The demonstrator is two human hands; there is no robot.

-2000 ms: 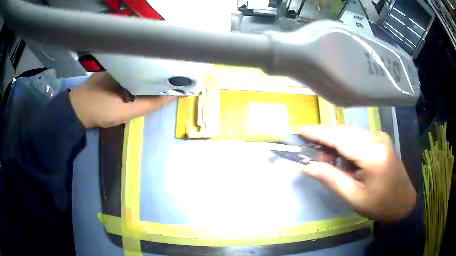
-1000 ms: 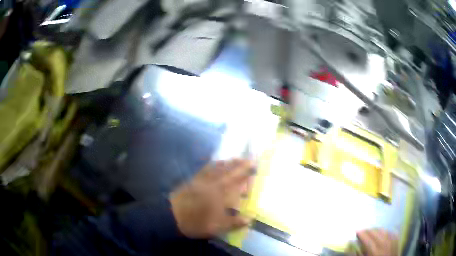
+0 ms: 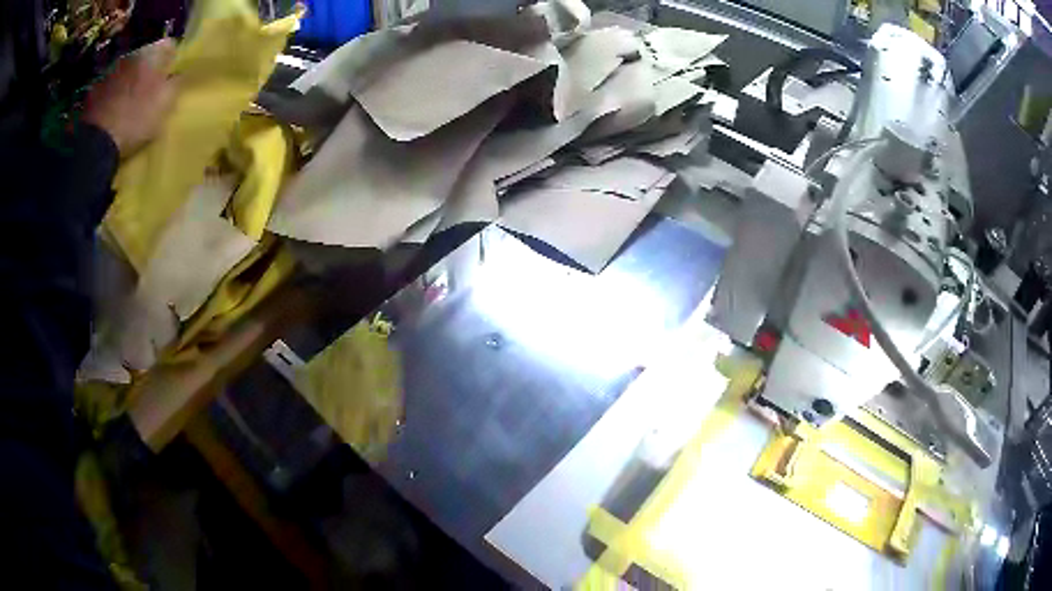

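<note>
My left hand (image 3: 129, 97) is at the upper left, closed on the edge of a yellow panel (image 3: 190, 127) that hangs down over a pile of yellow and grey-beige pieces. My right hand is not in view. The yellow clamp frame (image 3: 836, 491) lies at the lower right under the white sewing head (image 3: 859, 300). The pale base plate (image 3: 715, 520) with yellow tape around it lies under the frame and glares in the light.
Grey-beige pieces (image 3: 444, 87) are heaped at the back of the metal table (image 3: 461, 404). A small yellow piece (image 3: 355, 387) lies at the table's left edge. The lamp (image 3: 957, 421) hangs beside the sewing head. A blue bin (image 3: 335, 21) stands at the back.
The view has swung left. My left hand has gone from the board to the yellow panel at the upper left and taken hold of it. My right hand has gone out of view.
</note>
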